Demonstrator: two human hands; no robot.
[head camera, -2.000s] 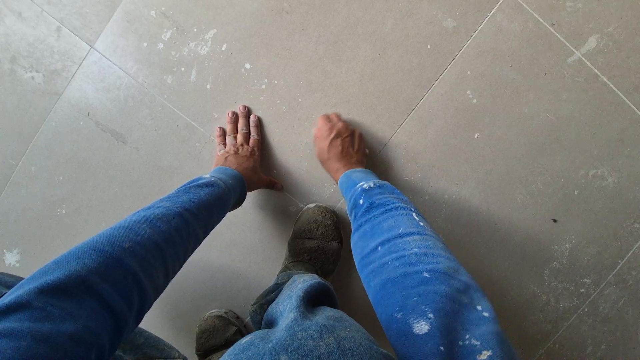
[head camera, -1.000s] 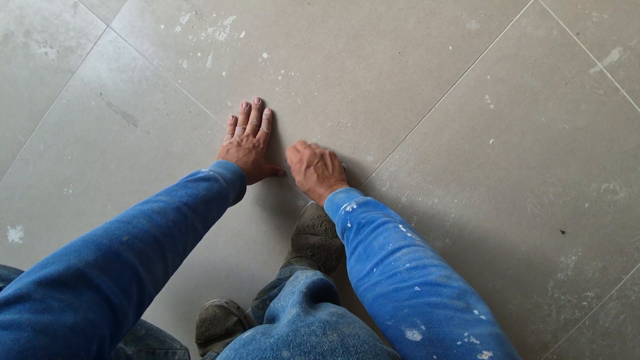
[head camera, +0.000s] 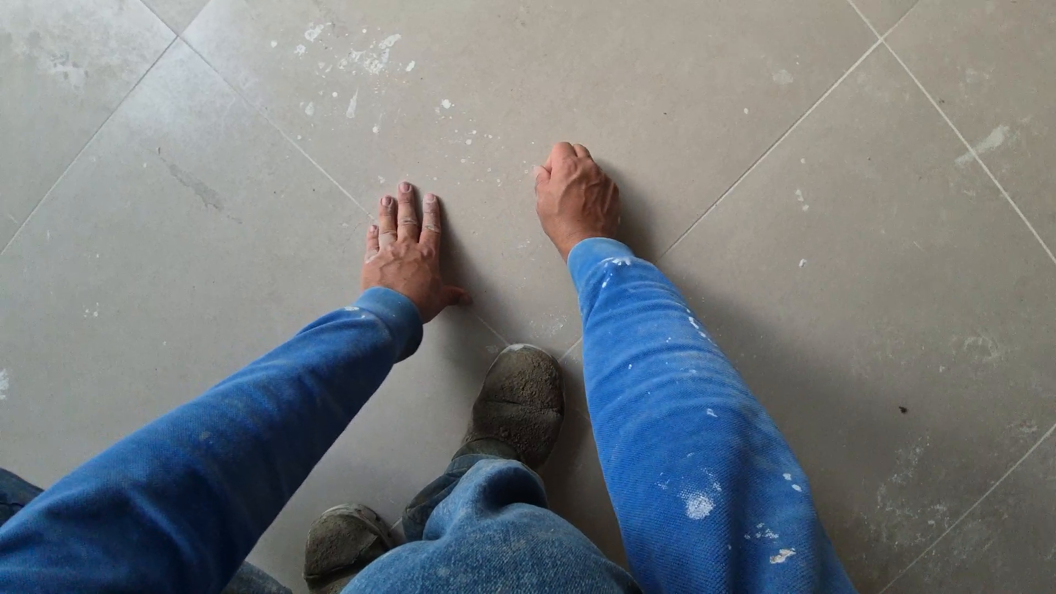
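My left hand (head camera: 407, 256) lies palm down on the grey floor tile (head camera: 511, 74), its fingers spread and whitish residue on them. It holds nothing. To its right and farther from me, my right hand (head camera: 577, 196) is closed with curled fingers, at or just above the tile. No object shows in it, but the palm and the inside of the fingers are hidden. White specks and splashes (head camera: 371, 56) mark the floor beyond both hands. Pale grout lines (head camera: 784, 148) run diagonally between the tiles.
A dusty dark shoe (head camera: 520, 400) stands just behind and between my hands, with a second shoe (head camera: 342, 540) lower left. My jeans-covered knee (head camera: 487, 536) is at the bottom edge. A small dark bit (head camera: 902, 409) lies on the floor at the right.
My right hand came toward me and nearer the left hand, then moved away again, forward and to the right. My left hand has stayed flat on the floor.
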